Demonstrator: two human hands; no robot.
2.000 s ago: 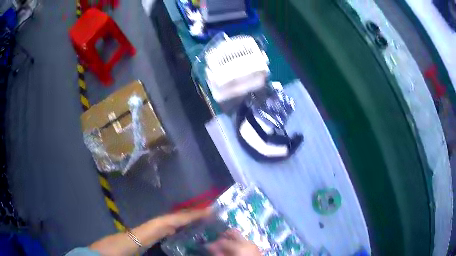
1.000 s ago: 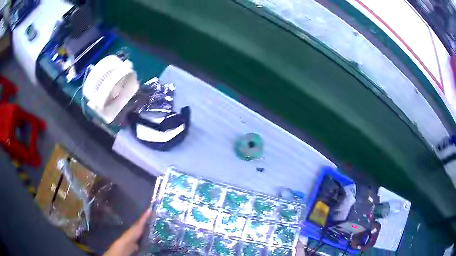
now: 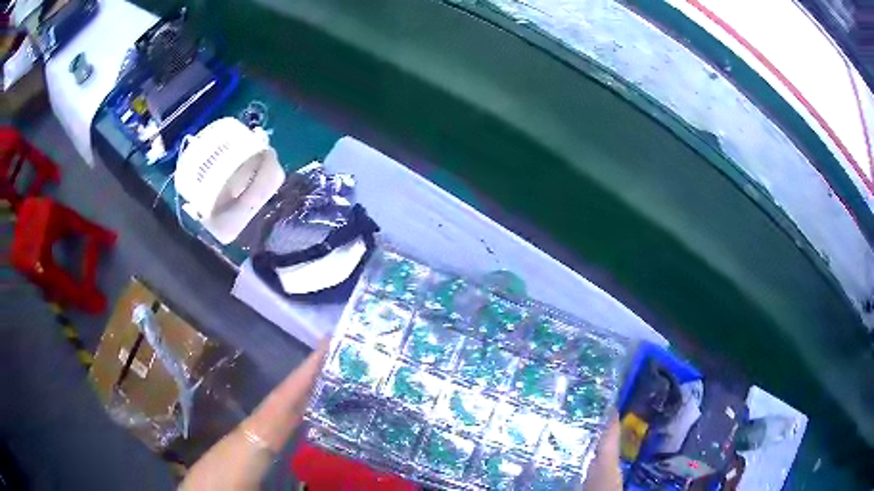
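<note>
A clear plastic blister tray (image 3: 470, 384) is held up in front of me, tilted, above the bench edge. Small green circuit boards (image 3: 465, 403) lie in its grid of pockets under bright glare. My left hand (image 3: 297, 388) grips the tray's left edge. My right hand (image 3: 606, 455) is at its right edge and partly cut off by the bottom of the picture. The tray hides most fingers. A green solder wire reel (image 3: 505, 284) shows just behind the tray's far edge, partly covered.
A black-and-white curved item (image 3: 321, 268) and a silver bag (image 3: 321, 197) lie on the white sheet (image 3: 422, 201). A white fan (image 3: 225, 177) stands left. A blue bin (image 3: 637, 384) is right. A carton (image 3: 134, 369) and red stools (image 3: 57, 249) are on the floor.
The tray is raised farther up in the picture and now covers part of the reel. Since the oldest frame, the view has swung right, bringing the right-hand blue bin into sight.
</note>
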